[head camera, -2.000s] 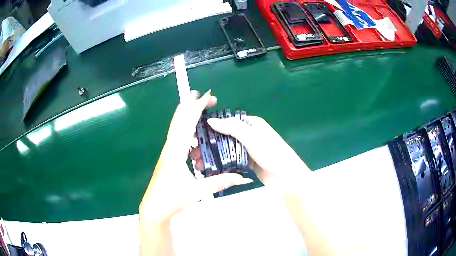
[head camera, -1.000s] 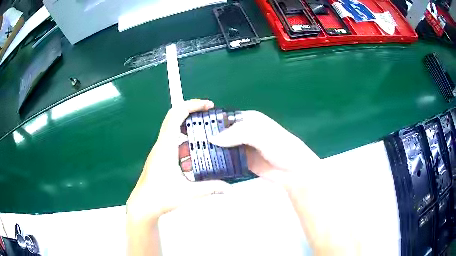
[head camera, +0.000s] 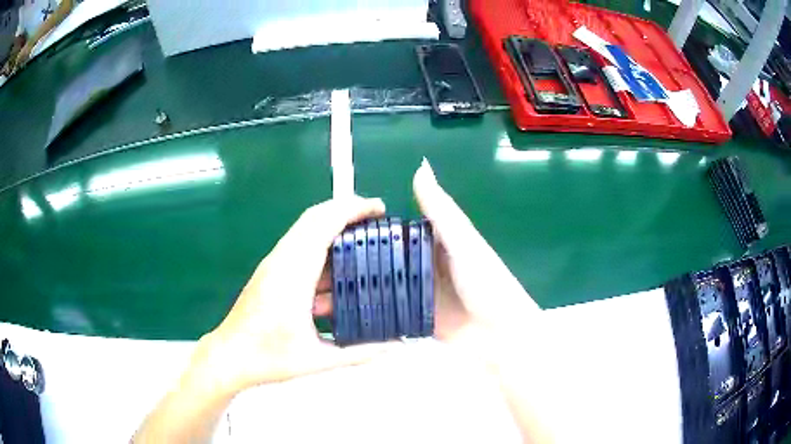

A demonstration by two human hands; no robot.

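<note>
A stack of frames (head camera: 382,282) stands on edge between my hands, over the near edge of the green surface (head camera: 147,277). Their side walls show as parallel dark grey-blue stripes with small holes and slots. A narrow gap splits the stack towards its right. My left hand (head camera: 286,295) wraps its left side, thumb at the top left corner, fingers partly hidden behind it. My right hand (head camera: 468,286) lies along the right side, its raised fingertip off the stack. My palms are overexposed, so finger detail is lost.
Rows of black frames (head camera: 724,347) lie at right on the white surface (head camera: 598,364). Another dark stack (head camera: 737,201) lies on the green beyond. A red tray (head camera: 642,121) holds frames and a blue-and-white packet (head camera: 637,74). A loose frame (head camera: 451,80) lies left of it. A white strip (head camera: 342,143) crosses the green.
The stack has turned so its side walls stand upright, facing me. My right thumb has left its front and my right hand has moved to its right side. The view has shifted.
</note>
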